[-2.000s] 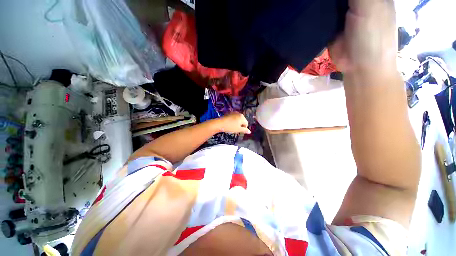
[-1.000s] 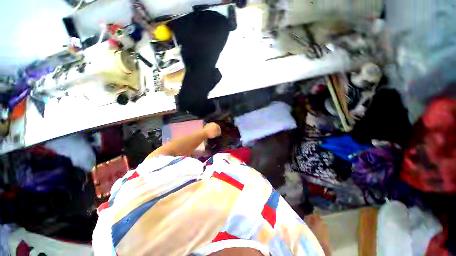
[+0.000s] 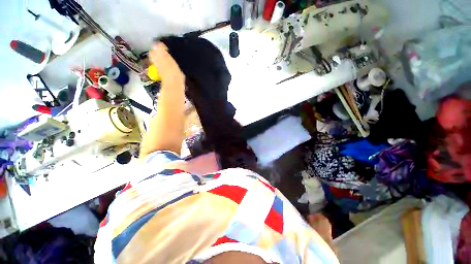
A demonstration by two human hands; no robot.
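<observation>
A dark cloth (image 3: 209,87) lies over the white sewing table (image 3: 261,105) and hangs over its front edge towards my body. My left hand (image 3: 161,55) is stretched forward at the cloth's far left edge. It is blurred and bright, and I cannot tell whether its fingers hold the cloth. Of my right side, only a bit of skin (image 3: 321,227) shows at the lower right beside my shirt; the hand itself is not visible.
A cream sewing machine (image 3: 85,136) stands on the left, another (image 3: 330,31) at the upper right. Thread spools (image 3: 111,77) stand behind the left machine. A white folded cloth (image 3: 279,139) lies below the table edge. Fabric heaps (image 3: 356,165) and a red bag (image 3: 450,139) are at the right.
My view has turned from the padded board to the sewing table. My left hand has moved from near my body up to the far end of the dark cloth. The cloth hangs nearer my body.
</observation>
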